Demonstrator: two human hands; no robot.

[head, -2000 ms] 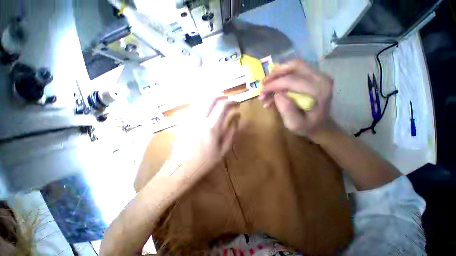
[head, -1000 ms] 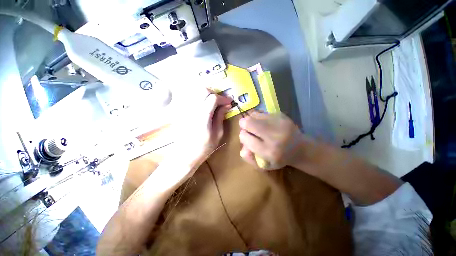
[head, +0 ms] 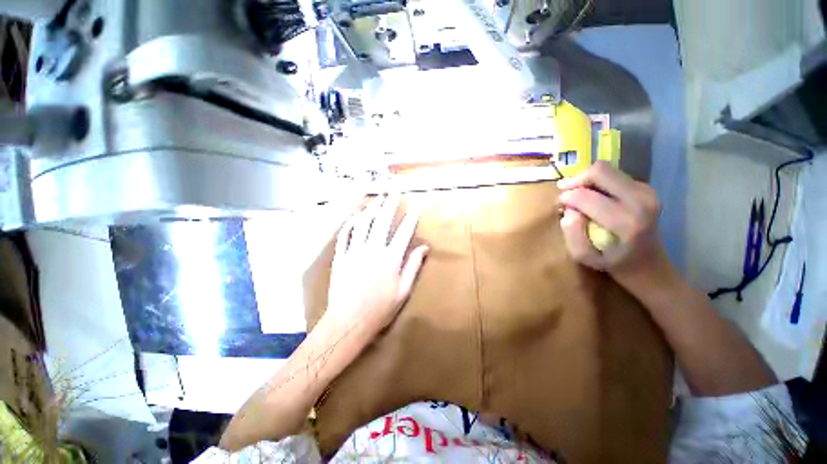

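The tan-brown panel (head: 526, 299) with a seam line down its middle covers my lap and reaches up to the template. A darker reddish-brown strip (head: 481, 164) shows in the long slot of the white template (head: 471, 183), which has a yellow end (head: 572, 136). My left hand (head: 374, 263) lies flat on the panel's upper left with fingers spread, tips at the template edge. My right hand (head: 612, 217) is closed around an awl with a yellowish handle (head: 601, 236); its thin point is at the right end of the slot.
The large grey-white machine head (head: 163, 118) is at upper left. Bright metal parts sit above the template. On the right table (head: 716, 199) are purple-blue tweezers or snips (head: 754, 240), a black cable (head: 771, 208) and a small blue screwdriver (head: 798, 294). A grey screen box (head: 766, 91) is at upper right.
The view has shifted, and the machine head now shows at left. My left hand has gone from pinching at the yellow end to lying flat on the panel. My right hand still holds the awl.
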